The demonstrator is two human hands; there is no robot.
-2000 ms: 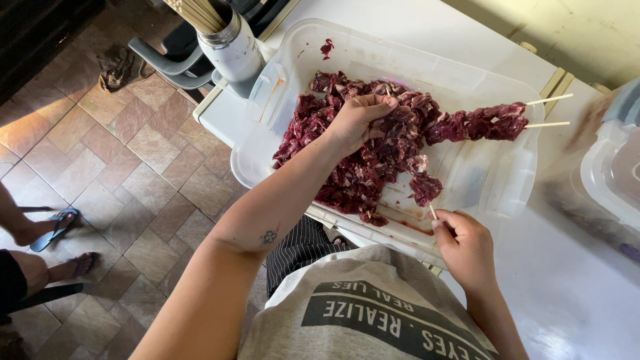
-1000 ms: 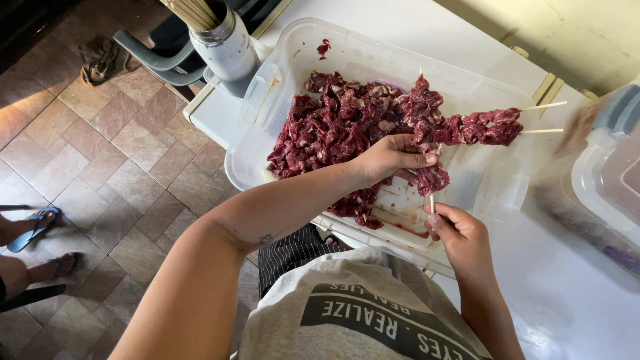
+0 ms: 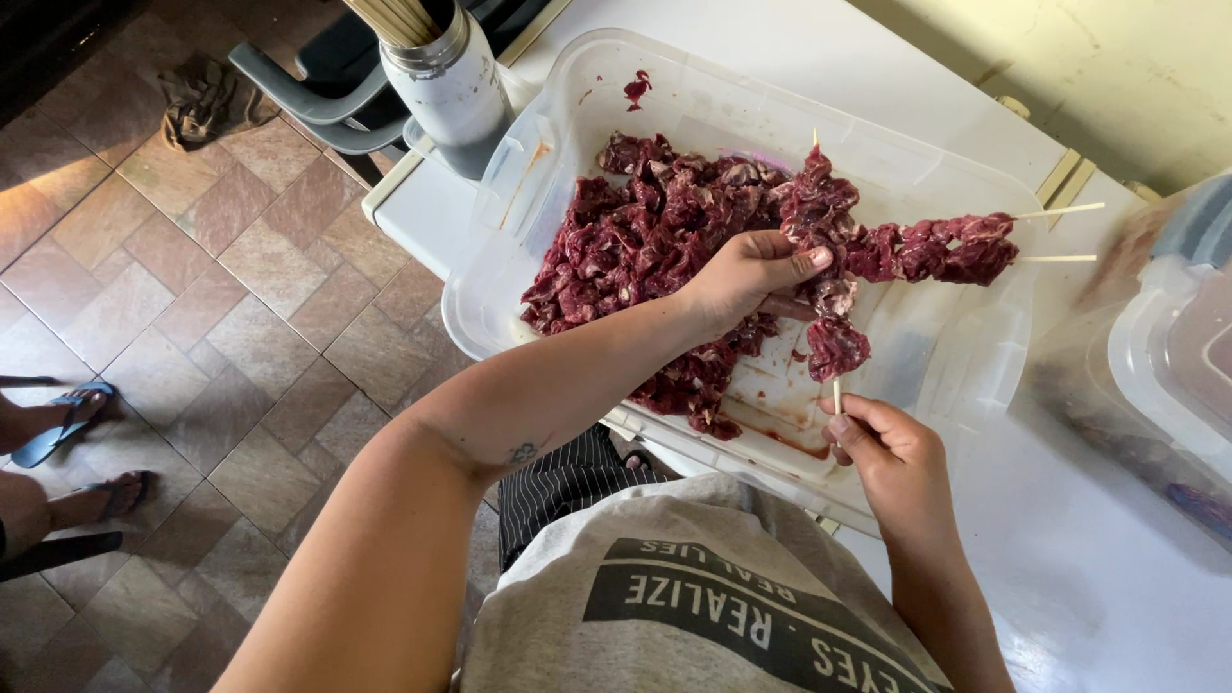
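In the head view, my right hand [image 3: 885,441] pinches the bare lower end of a wooden skewer [image 3: 837,393]. Red raw meat pieces [image 3: 837,348] are threaded along it, and its pointed tip shows above the top piece. My left hand [image 3: 756,279] grips the meat around the middle of this skewer, thumb on top. Left of it lies a heap of raw meat chunks [image 3: 626,245] in a clear plastic tub [image 3: 972,188]. Two loaded skewers [image 3: 948,250] lie side by side at the right, bare ends over the tub's rim, their other ends partly hidden behind the held skewer.
A worn metal container [image 3: 448,91] with bare wooden sticks stands left of the tub on the white table [image 3: 770,43]. Another clear plastic container [image 3: 1145,356] is at the right. A gray plastic chair [image 3: 327,101] and another person's feet in flip-flops [image 3: 72,423] are at the left.
My left hand has moved from the meat heap to the skewer and now grips meat on it. My right hand stays at the skewer's lower end.
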